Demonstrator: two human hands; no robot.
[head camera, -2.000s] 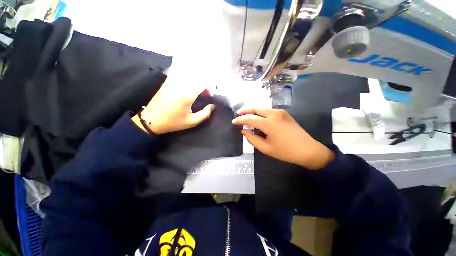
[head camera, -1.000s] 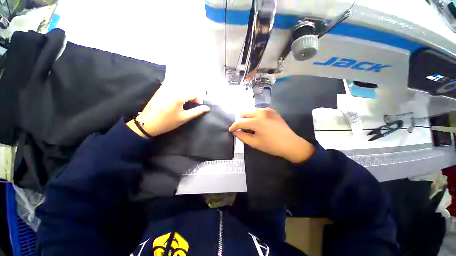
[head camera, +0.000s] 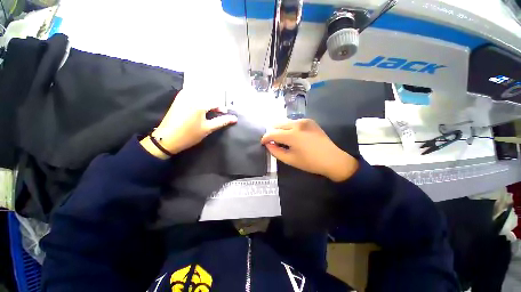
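Note:
A black garment panel (head camera: 243, 151) lies on the table under the bright lamp, left of the needle area. The sewing machine (head camera: 417, 48) is white with a blue stripe and "JACK" lettering. Its presser foot and needle area (head camera: 264, 108) is washed out by glare. My left hand (head camera: 185, 122) rests on the panel, thumb and fingers apart. My right hand (head camera: 305, 145) pinches the panel's right edge just in front of the needle area. Another black piece (head camera: 337, 117) lies right of the needle, under the machine arm and my right hand, and hangs over the front edge.
Black cloth (head camera: 108, 91) is spread over the table's left side. Thread snips (head camera: 441, 141) lie at right near a white label strip (head camera: 403, 128). A printed ruler (head camera: 245, 188) runs along the front edge. A blue basket (head camera: 24, 256) with clear plastic stands at lower left.
The machine has shifted left in view and the control panel has come in at right. My right hand's fingers have closed together on the panel's edge. My left hand has hardly moved on the cloth.

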